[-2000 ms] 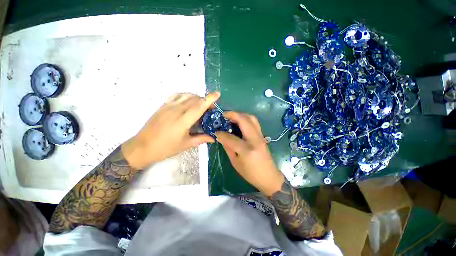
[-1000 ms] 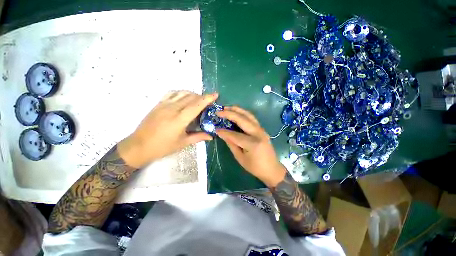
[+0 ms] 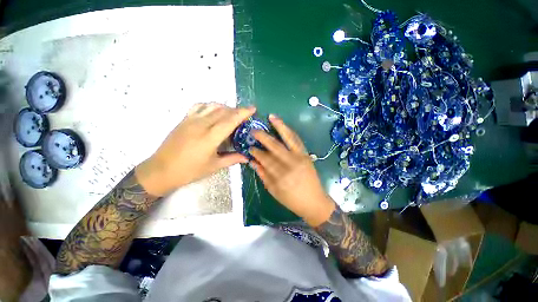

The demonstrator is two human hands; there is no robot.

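A round unit with a blue circuit board in a dark rim [image 3: 245, 137] is held over the right edge of the white sheet. My left hand [image 3: 197, 144] grips its left side between thumb and fingers. My right hand [image 3: 290, 171] has fingertips on the board's face and right side, with the index finger raised. Part of the unit is hidden by my fingers. Several round housings [image 3: 64, 148] lie grouped on the left of the white sheet [image 3: 147, 53]. A heap of blue circuit boards [image 3: 413, 112] with white wires lies on the green mat to the right.
A small white ring [image 3: 318, 52] and wire-end discs lie left of the heap. A metal block [image 3: 512, 101] stands at the right edge. An open cardboard box [image 3: 413, 259] is at the lower right. Part of another person [image 3: 15, 259] shows at the lower left.
My right hand has shifted its grip: its fingers now reach onto the board's face and the index finger is lifted away. The whole view has shifted slightly.
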